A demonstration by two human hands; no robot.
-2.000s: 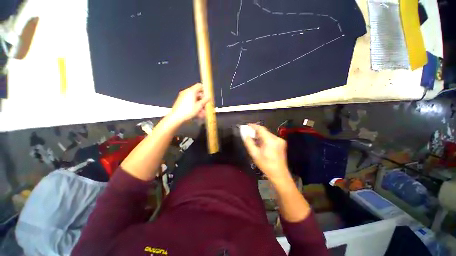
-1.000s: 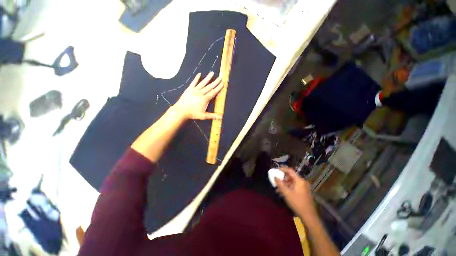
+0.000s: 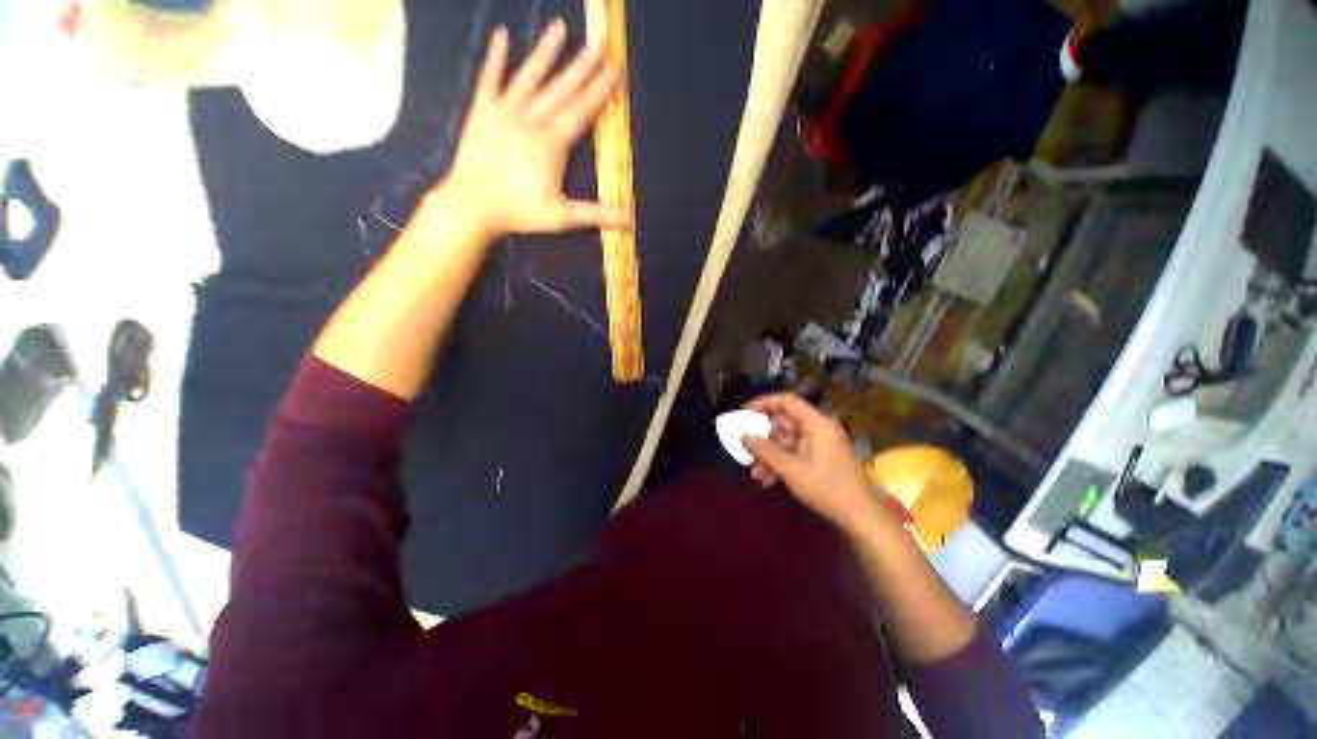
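Observation:
The dark navy garment panel (image 3: 477, 361) lies flat on the pale table, with thin white lines on it. The yellow-brown wooden ruler (image 3: 618, 260) lies on the panel near its right edge; its top end is cut off by the picture's edge. My left hand (image 3: 535, 145) is spread flat with fingers apart, the thumb and fingertips pressing on the ruler's left side. My right hand (image 3: 792, 451) is off the table, in front of my body, and pinches a white rounded piece of chalk (image 3: 744, 435).
Dark shears (image 3: 127, 361) and a grey block (image 3: 36, 383) lie on the left of the pale table. Its tan edge (image 3: 718, 260) runs diagonally past the panel. Scraps cover the floor. Another white table (image 3: 1228, 159) at right holds scissors (image 3: 1187, 370) and tools. A yellow round object (image 3: 924, 488) is below.
The view has turned and moved closer to the panel. The ruler now lies flat under my left hand, where two seconds ago it was held over the table edge. The chalk stays in my right hand.

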